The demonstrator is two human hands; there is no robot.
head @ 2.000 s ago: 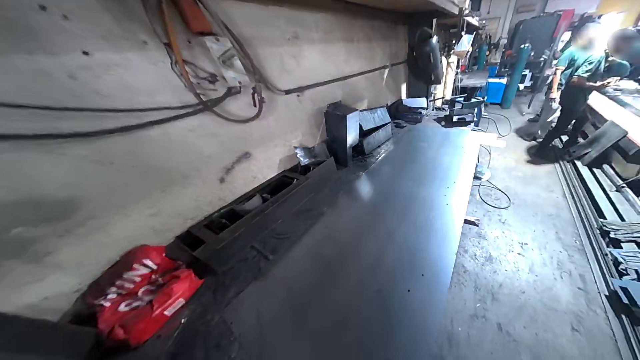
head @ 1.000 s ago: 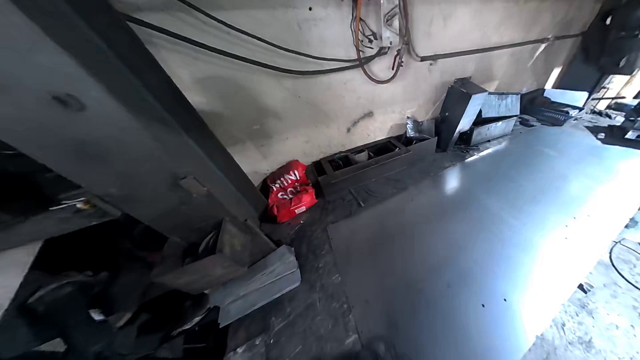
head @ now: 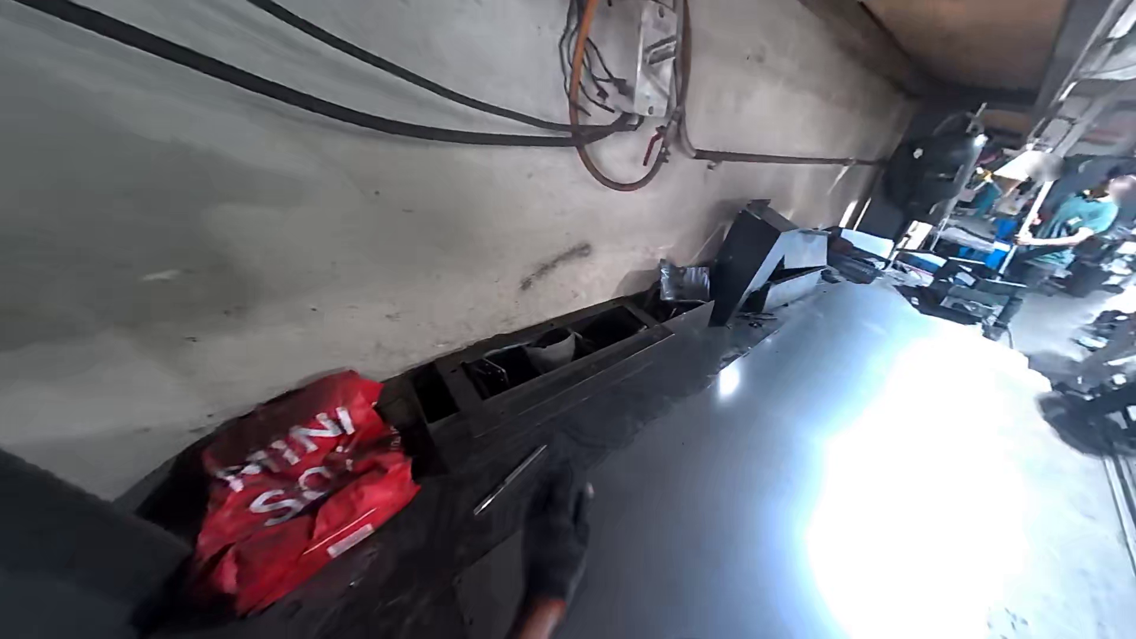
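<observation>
My left hand (head: 555, 537), in a dark glove, reaches in from the bottom centre of the view. It is at the left edge of a large, smooth metal sheet (head: 701, 524). A small pale spot shows at its finger side; blur and the dark glove hide whether the fingers hold anything. Just left of the fingers, a thin metal rod (head: 509, 480) lies on the dark work surface. Farther left, a red bag (head: 311, 488) with white lettering rests against the wall. My right hand is out of view.
Along the wall runs a dark metal frame (head: 550, 382) with open compartments. Beyond it stand bent sheet-metal pieces (head: 754, 257). A hose (head: 581, 106) and cables hang on the wall. A person (head: 1078, 217) in a teal top is at the far right.
My left hand has come into view at the sheet's left edge. The view has swung left, then partly back right and closer to the red bag.
</observation>
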